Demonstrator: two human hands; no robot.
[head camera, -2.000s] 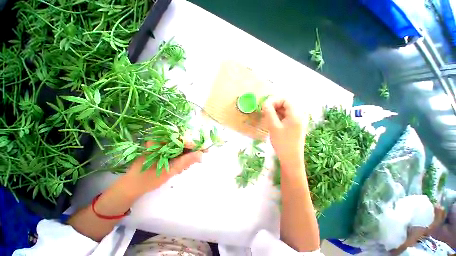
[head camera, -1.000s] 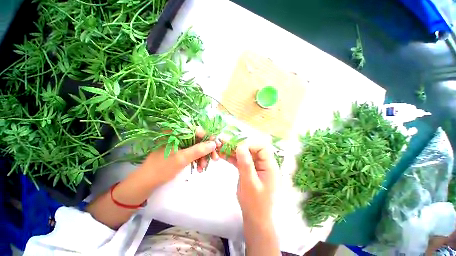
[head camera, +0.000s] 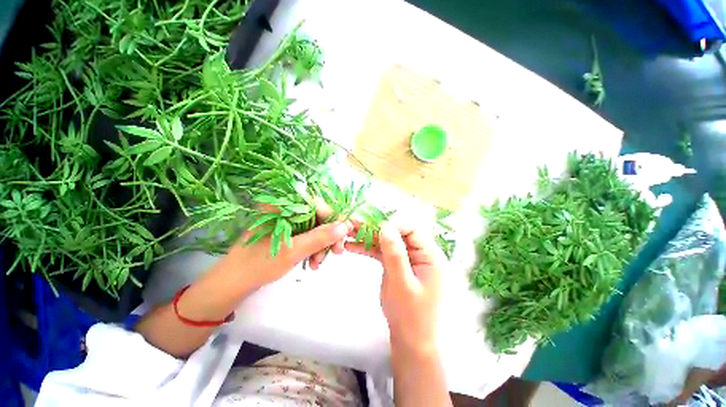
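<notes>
My left hand (head camera: 279, 250), with a red band on the wrist, is closed round a bunch of leafy green stems (head camera: 282, 208). My right hand (head camera: 410, 266) pinches a small leaf sprig (head camera: 372, 227) between thumb and finger, close to my left fingertips. The exact joint is hidden by leaves and fingers. A small round glue cap (head camera: 429, 142), bright green inside, sits on a tan cardboard pad (head camera: 390, 151) beyond my hands. A dense leaf pile (head camera: 565, 254) lies to the right on the white sheet (head camera: 318, 318).
Stemmed branches (head camera: 87, 175) fill a black tray (head camera: 253, 36) at left. A white glue bottle (head camera: 653, 169) lies beside the leaf pile. A clear bag of foliage (head camera: 665, 294) is at far right. A stray sprig (head camera: 594, 79) lies on the green belt (head camera: 517, 48).
My right hand has come from beside the glue cap to my left fingertips, bringing a sprig. The hands barely moved over the last second. The camera view has shifted.
</notes>
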